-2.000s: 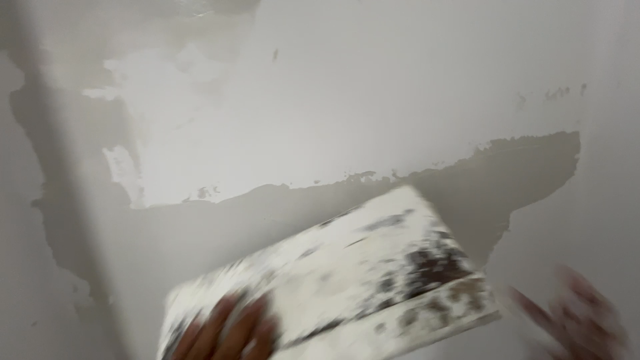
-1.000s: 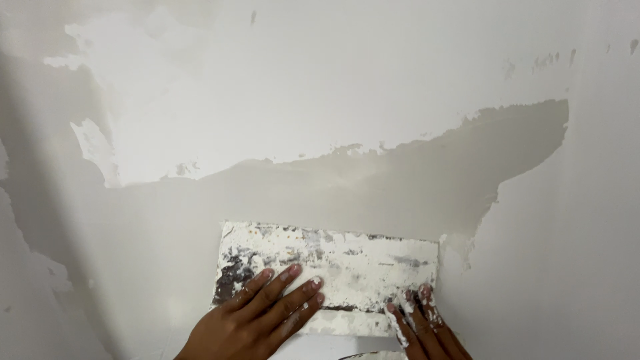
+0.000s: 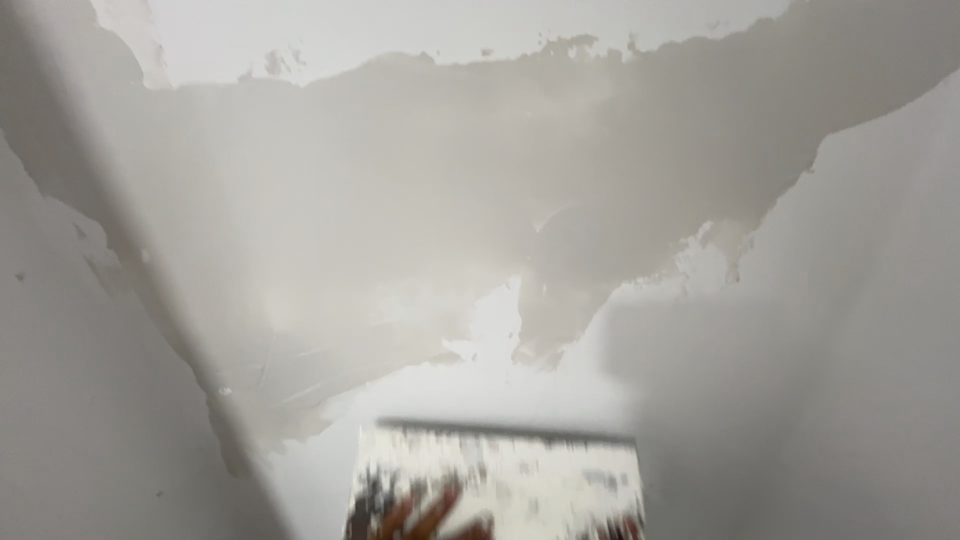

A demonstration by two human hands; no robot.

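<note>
A wide plastering blade point(image 3: 525, 469), crusted with white and dark dried compound, lies against the wall at the bottom middle. The fingers of my left hand point(image 3: 435, 517) press on its face at the lower left. Only fingertips of my right hand point(image 3: 622, 529) show, at the blade's lower right corner; the rest is cut off by the frame. Both hands are blurred. Above the blade spreads a patch of damp-looking greyish wall compound point(image 3: 420, 165) with ragged edges.
An inside wall corner point(image 3: 142, 255) runs slanting down the left, with compound on both sides of it. Dry white wall surface point(image 3: 847, 360) lies at the right. More white surface point(image 3: 360, 30) borders the patch at the top.
The view has shifted lower on the wall. The blade, under both hands, has moved down, and more grey compound with a narrow white gap shows above it.
</note>
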